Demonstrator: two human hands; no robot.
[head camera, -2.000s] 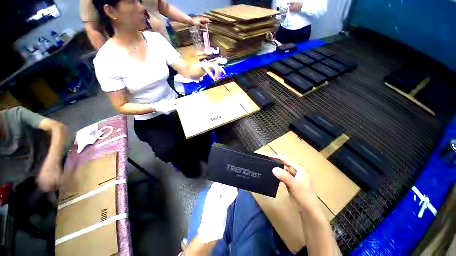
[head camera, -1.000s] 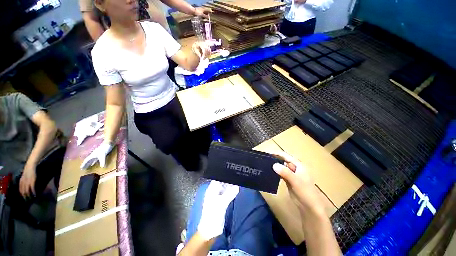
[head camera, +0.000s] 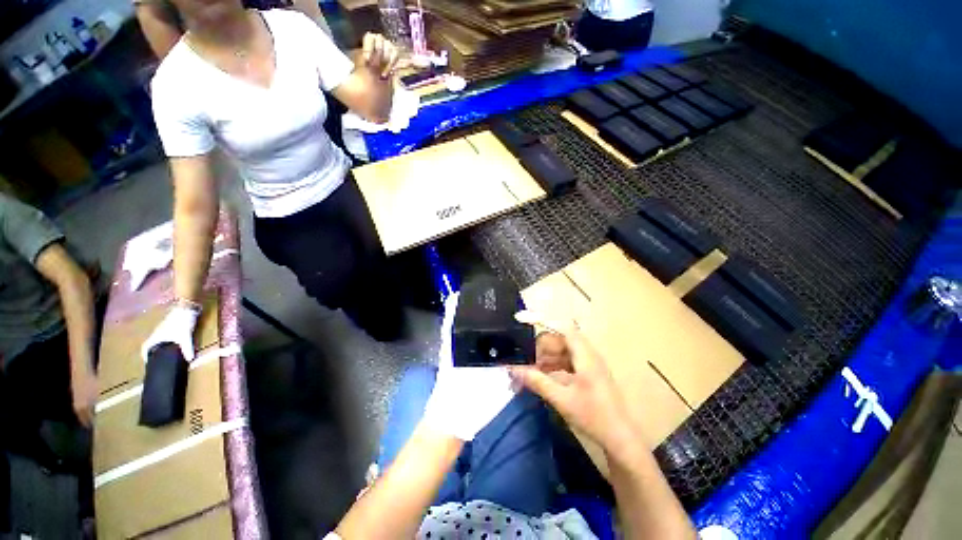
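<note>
A black device housing (head camera: 492, 329) is in front of me, held end-on so that its narrow end faces me, with a small light spot on that end. My left hand (head camera: 466, 392), in a white glove, is around its left side and underneath. My bare right hand (head camera: 564, 371) holds its right side with thumb and fingers. Pale lettering on the broad face is foreshortened. Nearest me on the mesh conveyor, a cardboard sheet (head camera: 637, 335) carries several black housings (head camera: 738, 306) in two groups along its far side.
A standing person in a white top (head camera: 258, 116) touches a housing (head camera: 164, 386) on the side bench (head camera: 158, 464) at left. Another cardboard sheet (head camera: 448, 192) lies at the conveyor's left edge. Blue plastic wrap (head camera: 775, 485) covers the near edge. Another person sits far left.
The housing has turned from broad face to narrow end towards me, and my gloved left hand has come up onto it. The standing person's hand has moved onto the bench housing.
</note>
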